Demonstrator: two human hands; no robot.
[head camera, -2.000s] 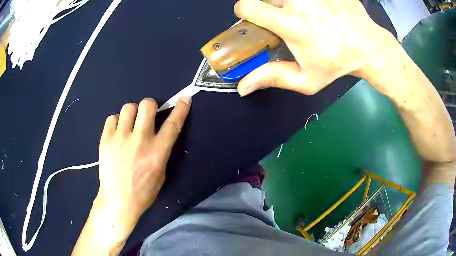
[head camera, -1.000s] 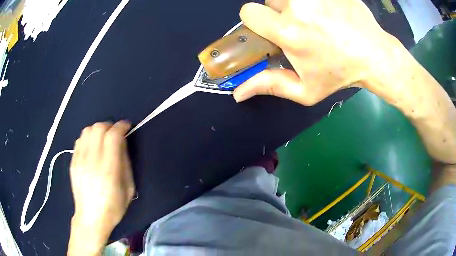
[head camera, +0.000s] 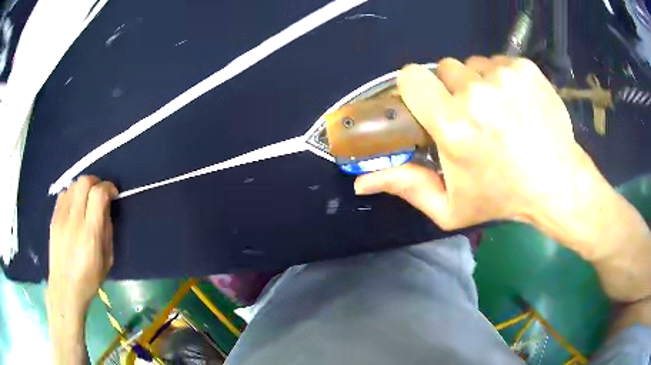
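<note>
My right hand (head camera: 492, 135) is closed around the brown handle of a steam iron (head camera: 371, 128), with the thumb beside its blue lever. The iron's pointed tip faces left on the dark cover. A narrow white strip (head camera: 235, 163) runs from the tip to my left hand (head camera: 82, 228), whose fingers hold it near the left side of the table. The part of the strip under the iron is hidden. Another length of white strip (head camera: 203, 85) lies diagonally above, ending beside my left fingers.
A thick bundle of white strips (head camera: 43, 53) lies along the far left of the dark cover (head camera: 214, 228). A metal spring and tied cord (head camera: 598, 96) are behind the iron at right. Yellow-framed bins (head camera: 203, 303) stand below on the green floor.
My left hand has moved left, away from the iron, and a longer stretch of strip shows between them. The camera view has turned, and the bottom loop of strip no longer shows.
</note>
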